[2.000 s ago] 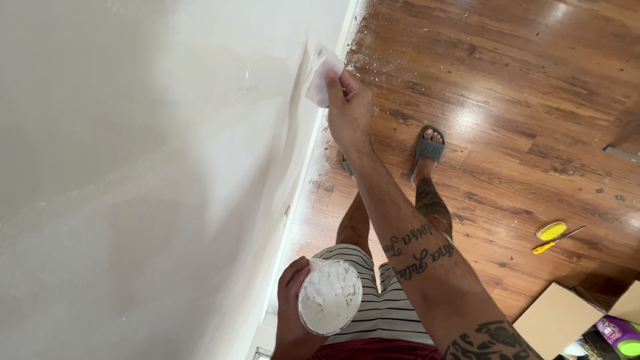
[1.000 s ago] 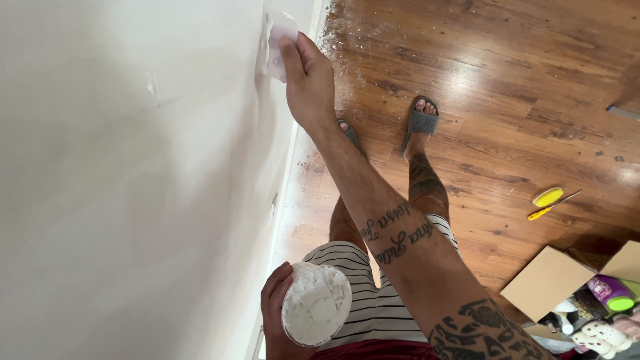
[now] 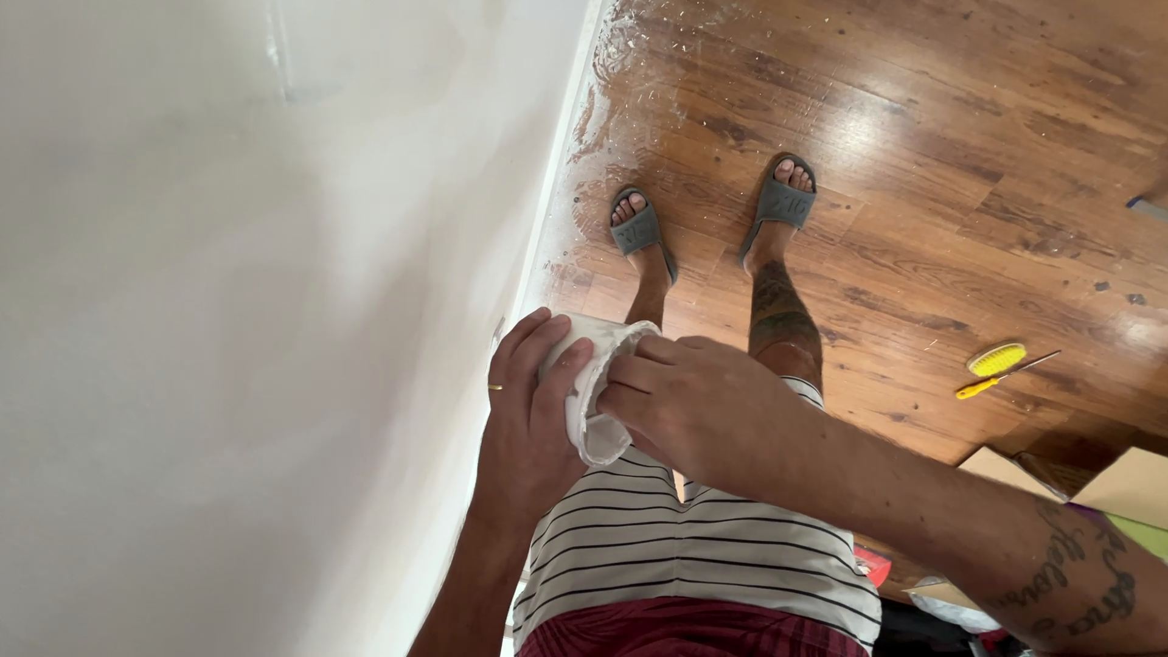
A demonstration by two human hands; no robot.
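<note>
My left hand (image 3: pixel 538 411) wraps around a white plastic tub (image 3: pixel 589 365), which is tilted on its side with its mouth toward the right. The fingers of my right hand (image 3: pixel 675 392) reach inside the tub's mouth, so their tips are hidden, and whatever they hold cannot be seen. White paste smears the rim. Left of the tub stands the pale wall (image 3: pixel 274 319), with a smeared patch near its top.
White specks and smears mark the wood floor (image 3: pixel 894 246) along the white baseboard (image 3: pixel 557 173). To the right lie a yellow brush (image 3: pixel 996 359) and a yellow-handled screwdriver (image 3: pixel 981 388). An open cardboard box (image 3: pixel 1127 484) stands at the lower right.
My right hand has left the wall, where it held a translucent plastic spreader, and come down into the tub. My left hand has tipped the tub, which was facing up before.
</note>
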